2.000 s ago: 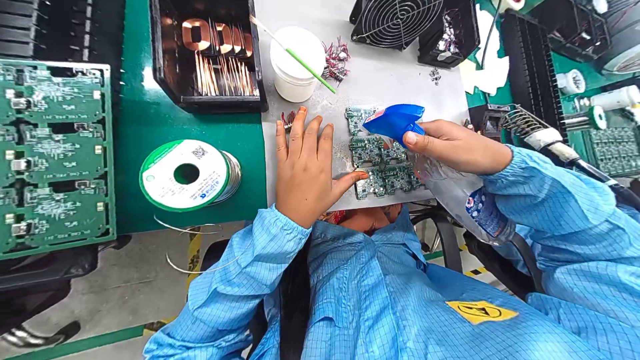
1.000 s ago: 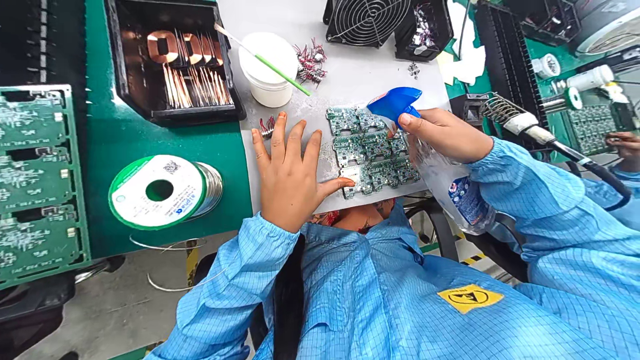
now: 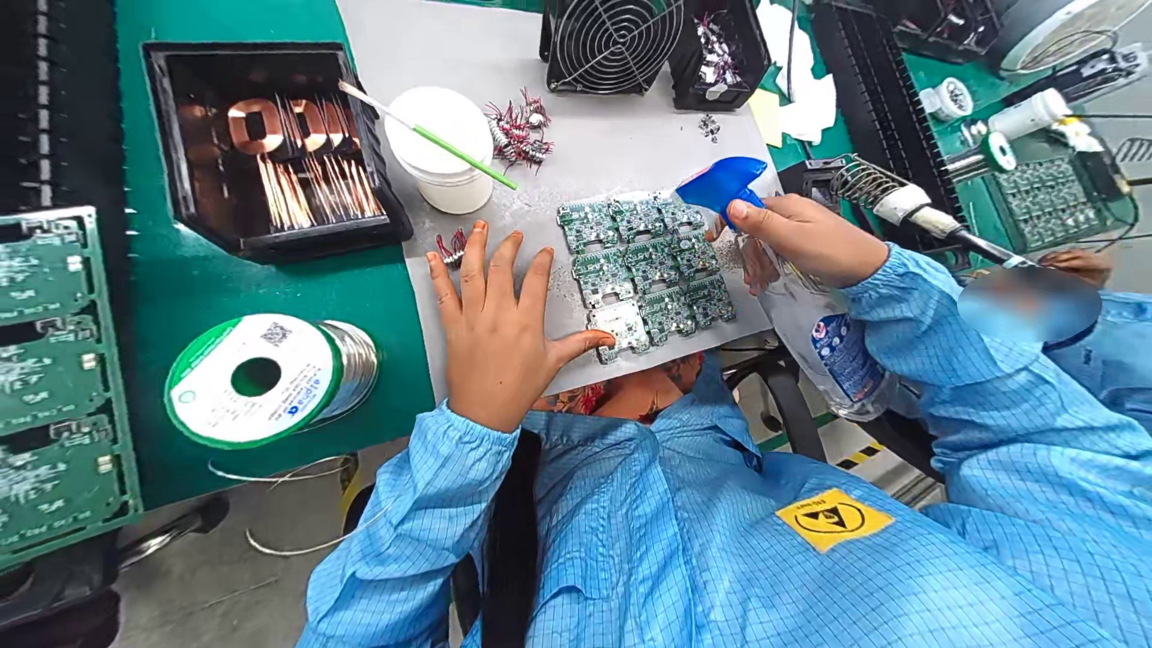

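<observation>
My right hand (image 3: 805,236) grips the neck of a clear spray bottle (image 3: 841,355) with a blue trigger head (image 3: 723,187); the head is over the upper right corner of a panel of small green circuit boards (image 3: 650,261). The panel lies flat on a grey mat (image 3: 621,148). Spread flat on the mat, my left hand (image 3: 504,337) is left of the panel, its thumb tip at the lower left board. A small bundle of red and black wires (image 3: 452,247) is by its fingertips. Above stands a white tub (image 3: 443,144) with a green-handled brush (image 3: 463,155) across its lid.
A black bin of copper coils (image 3: 306,166) and a solder wire spool (image 3: 270,380) are at the left, beside a green board panel (image 3: 54,378). More wires (image 3: 520,135), a fan (image 3: 616,40) and a parts bin (image 3: 720,54) stand behind. A soldering iron (image 3: 927,214) rests at right, near a co-worker's hand (image 3: 1080,265).
My left thumb stays at the panel's lower left side. The spray bottle remains in my right hand over the panel's right part. A co-worker's hand at the right has moved down.
</observation>
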